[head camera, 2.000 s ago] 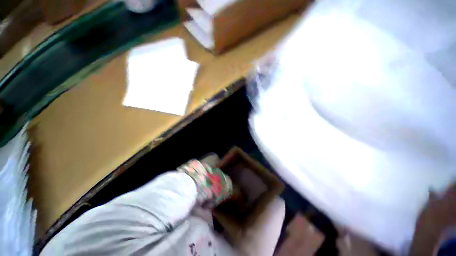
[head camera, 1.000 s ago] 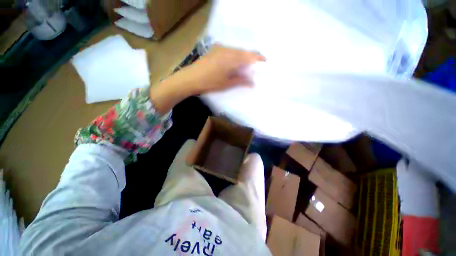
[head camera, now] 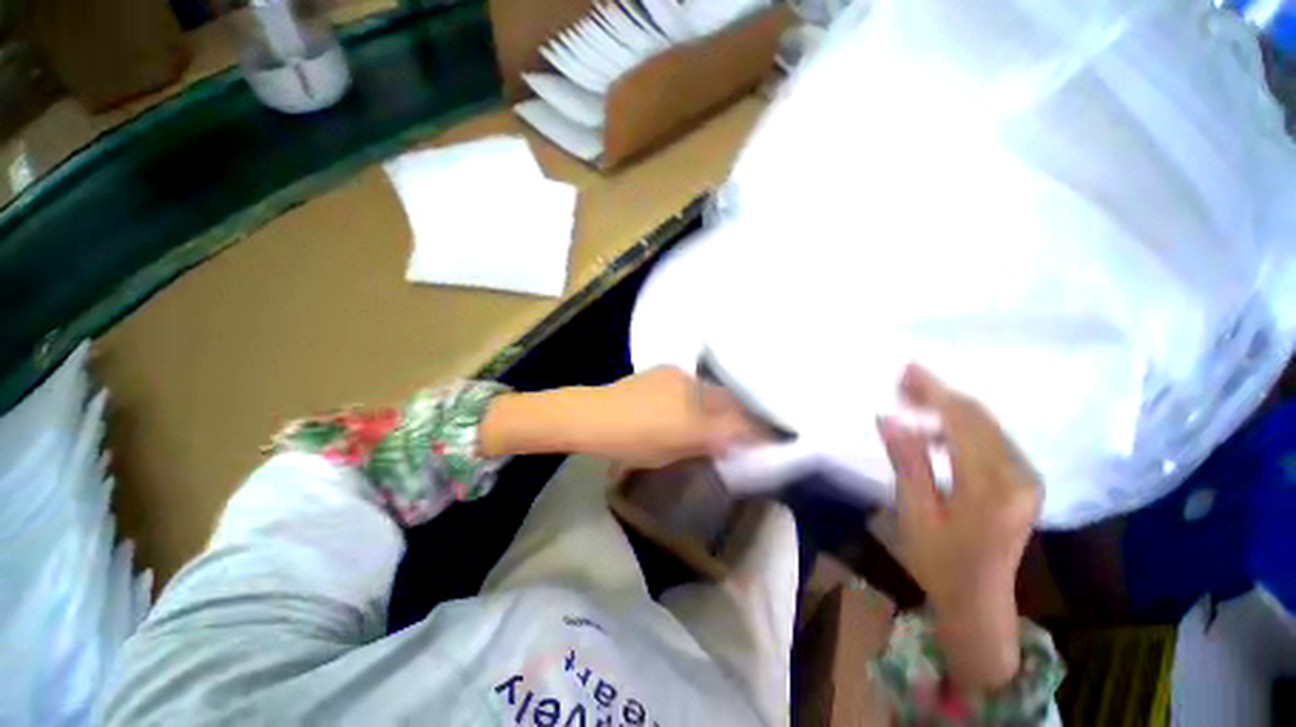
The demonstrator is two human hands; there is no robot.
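A small open brown carton [head camera: 675,514] stands between my knees, partly hidden by my left hand. My left hand [head camera: 689,416] is over the carton, its fingers on a white foam wrap sheet [head camera: 796,466]. My right hand [head camera: 959,490] is at the other side of the sheet, fingers bent; its hold is hard to see against the glare. The big white poly bag of foam sheets [head camera: 1023,270] bulges just beyond both hands.
White foam pads [head camera: 490,220] lie on the cardboard-covered bench [head camera: 256,341]. A pad tray [head camera: 689,93] stands behind them. A green conveyor [head camera: 157,171] curves beyond. A foam stack [head camera: 64,526] is at far left. Cartons [head camera: 853,646] and a yellow crate [head camera: 1123,675] are lower right.
My left hand has moved from the bag down to the carton. My right hand has come into view. The long white sheet at the right has moved in front of me, between my hands.
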